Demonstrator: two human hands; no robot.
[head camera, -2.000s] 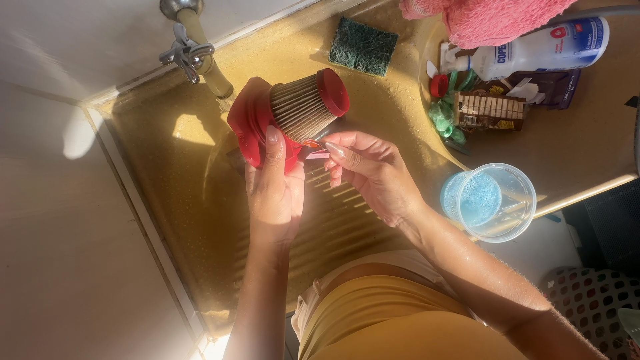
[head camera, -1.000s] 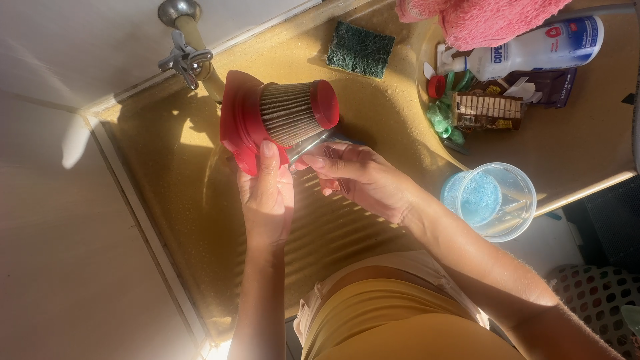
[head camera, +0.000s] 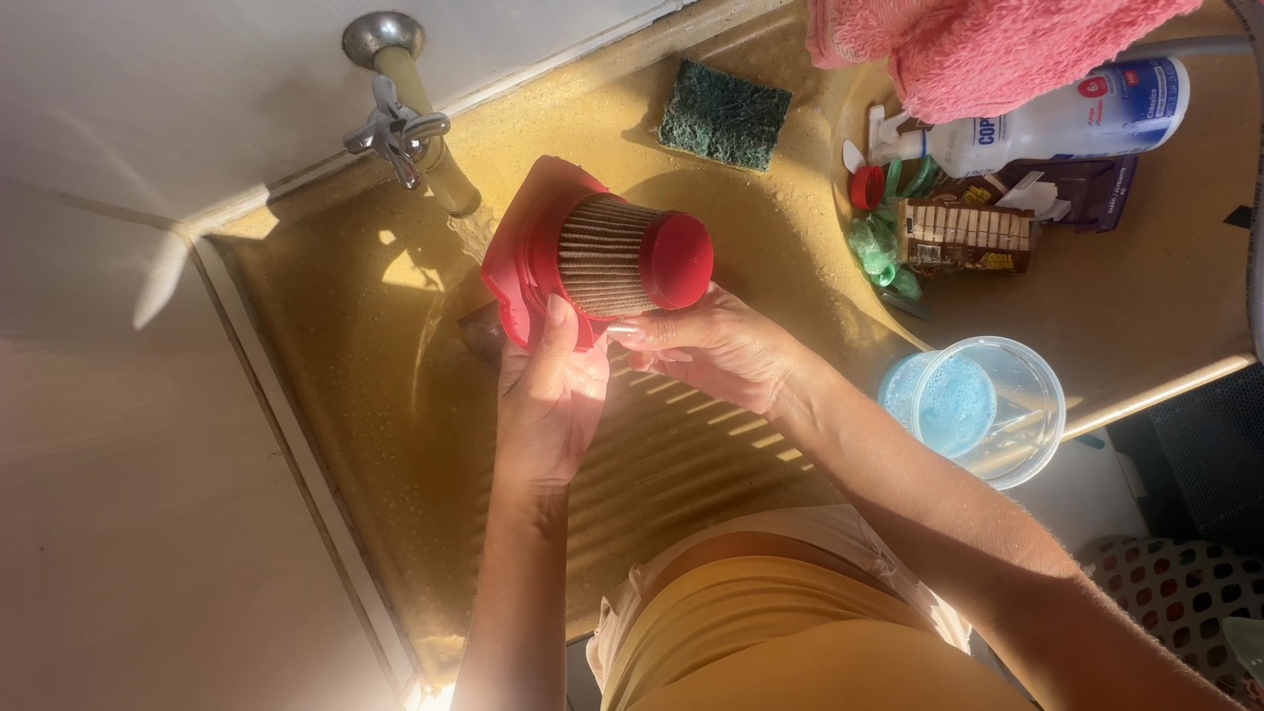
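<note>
A pleated filter (head camera: 602, 259) with a red base and a red round cap is held over the yellow sink basin. My left hand (head camera: 553, 395) grips the lower edge of its red base, thumb in front. My right hand (head camera: 696, 346) is just below the pleats and the cap, its fingertips against the filter's underside; whether it pinches some small thing cannot be told. Water runs from the tap (head camera: 430, 148), behind and left of the filter. A dark green scouring pad (head camera: 726, 114) lies on the sink ledge behind the filter.
A clear plastic tub (head camera: 973, 410) of blue sudsy liquid stands at the right rim. Farther back are a spray bottle (head camera: 1071, 118), a pink towel (head camera: 997, 49), a box of clothespins or similar (head camera: 968, 235) and green plastic (head camera: 874, 247). A white wall borders the left.
The filter's pleated end has turned in my hands. A thin shiny tool seen by my right fingers one second ago no longer shows.
</note>
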